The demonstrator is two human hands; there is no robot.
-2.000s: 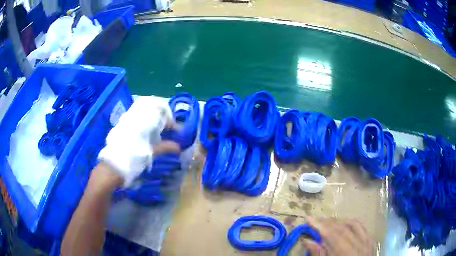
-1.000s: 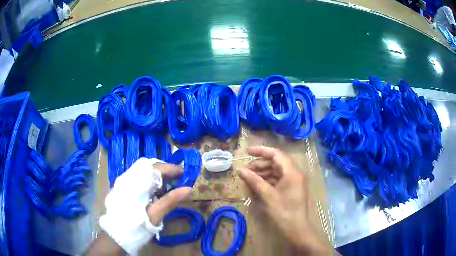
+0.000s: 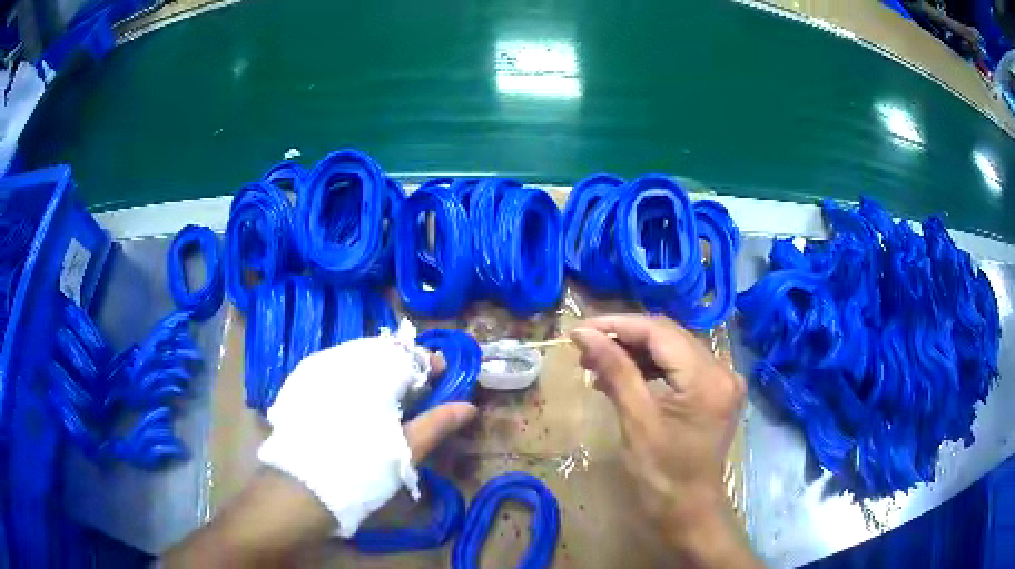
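Observation:
My left hand, in a white glove with bare fingertips, holds a blue oval ring left of the small white cup. My right hand is bare and pinches a thin pale stick between thumb and fingers. The stick's far end is at the cup and the held ring; whether it touches the ring is unclear. Two blue rings lie at the near edge of the cardboard: one upright oval and one partly hidden by my left hand.
Bundles of blue rings stand behind the cup. A heap of wavy blue strips lies at right. Ringed strips lie at left beside a blue bin. A green conveyor belt runs across the back.
The view has swung right from the bin. My left hand now holds a ring near the cup. My right hand left the near rings, took hold of the stick and has lifted it slightly.

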